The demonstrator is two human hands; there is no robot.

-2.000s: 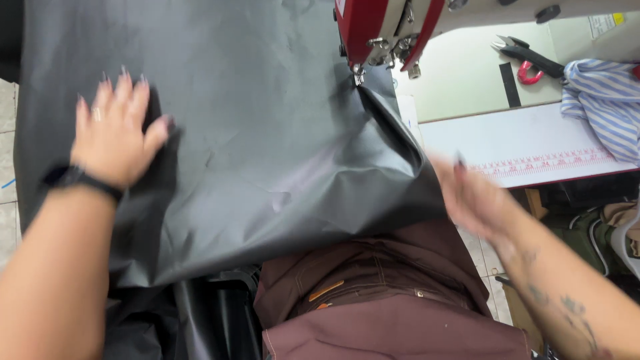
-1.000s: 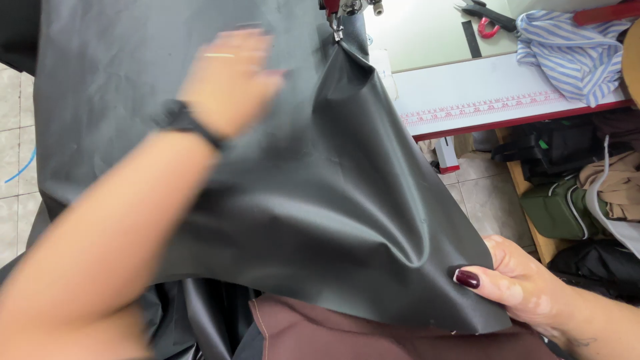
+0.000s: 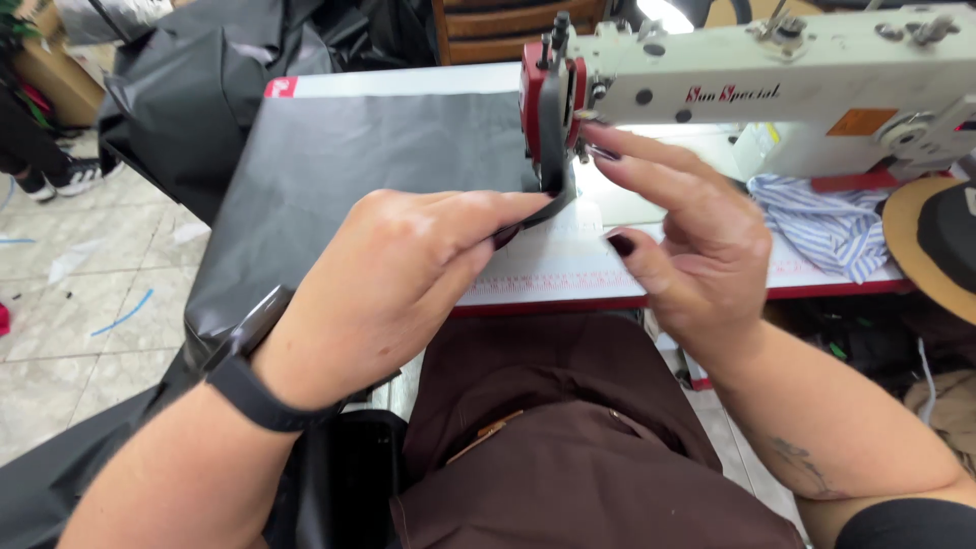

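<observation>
Black coated fabric (image 3: 366,145) lies over the left part of the sewing table, its right edge at the needle area of an industrial sewing machine (image 3: 686,76). My left hand (image 3: 412,274), with a dark band on the wrist, pinches a narrow black strip or folded edge (image 3: 553,137) between thumb and fingers. That strip runs upward in front of the machine's red head. Just right of it my right hand (image 3: 686,221) is raised, thumb and fingers apart, with nothing visible in it. The fabric beneath my left hand is partly hidden.
A printed ruler scale (image 3: 557,284) runs along the table's front edge. To the right are a striped cloth (image 3: 823,221) and a tan and black hat (image 3: 926,236). More black material (image 3: 191,91) is heaped behind left. Brown fabric (image 3: 564,473) covers my lap. A person's shoe (image 3: 80,177) shows at far left.
My right hand has let go of the large fabric's corner and come up beside the machine head. My left hand, earlier spread on the fabric, now pinches the strip. The view has shifted, showing more machine.
</observation>
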